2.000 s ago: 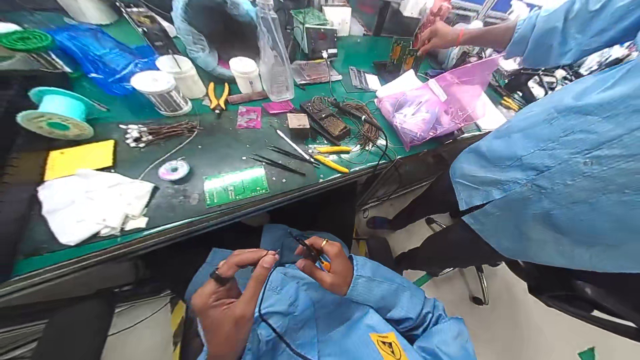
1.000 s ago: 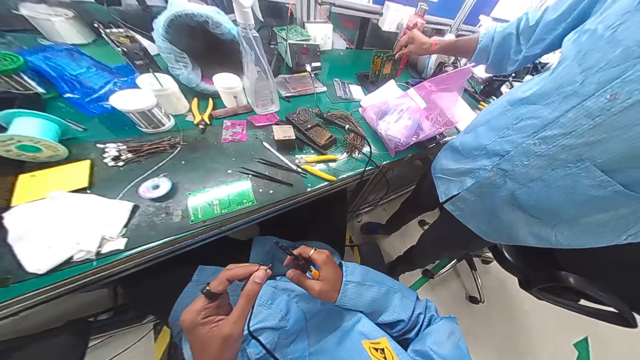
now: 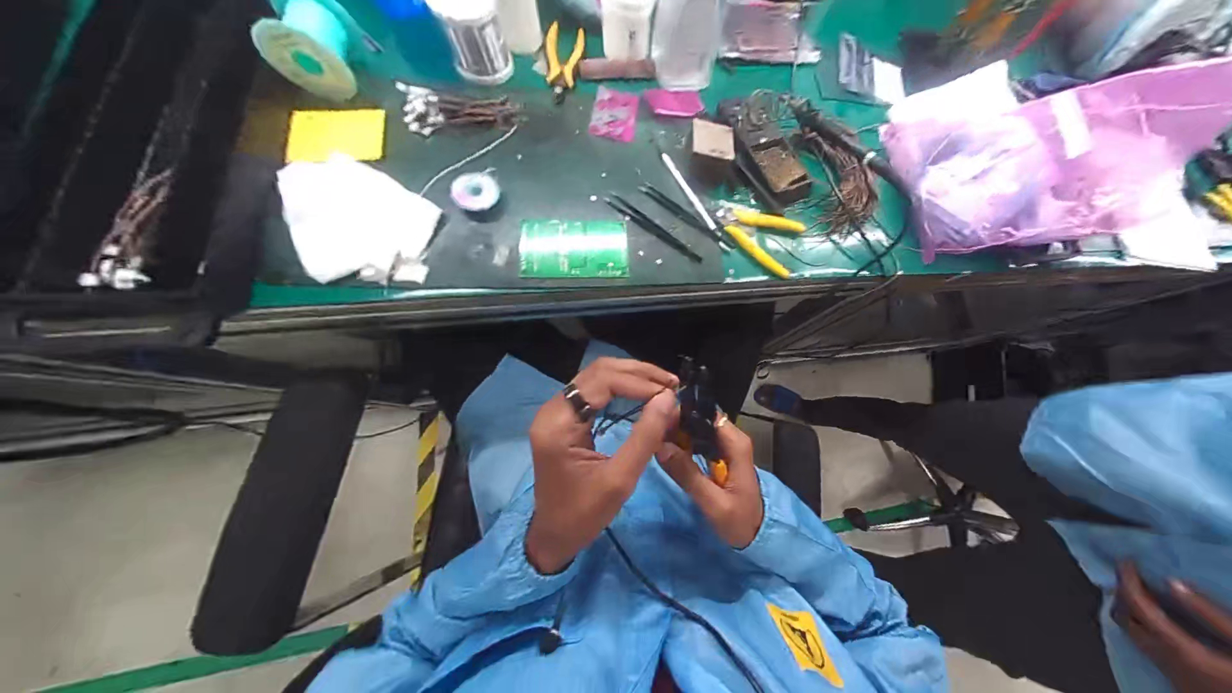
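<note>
Above my lap, my left hand (image 3: 602,452) pinches the end of a thin dark cable (image 3: 664,602) between thumb and forefinger. Close on its right, my right hand (image 3: 717,476) grips a black hand tool with orange on its handles (image 3: 698,414); its exact kind is hard to tell. The tool's dark head is beside my left fingertips. On the bench edge beyond lie a green circuit board (image 3: 574,249), dark tweezers (image 3: 654,227) and yellow-handled pliers (image 3: 760,241). A small solder spool (image 3: 475,192) is left of the board.
White cloths (image 3: 351,217), a yellow sponge (image 3: 337,135), a teal wire spool (image 3: 306,58) and a wire bundle (image 3: 462,109) occupy the bench's left. A soldering iron stand (image 3: 770,159) and a pink bag (image 3: 1020,173) are at right. A co-worker's blue smock (image 3: 1136,462) is close on the right.
The view has swung down and left. Both hands remain together above my lap with the cable and the tool. The co-worker's hand, earlier over the bench, now shows low at the right.
</note>
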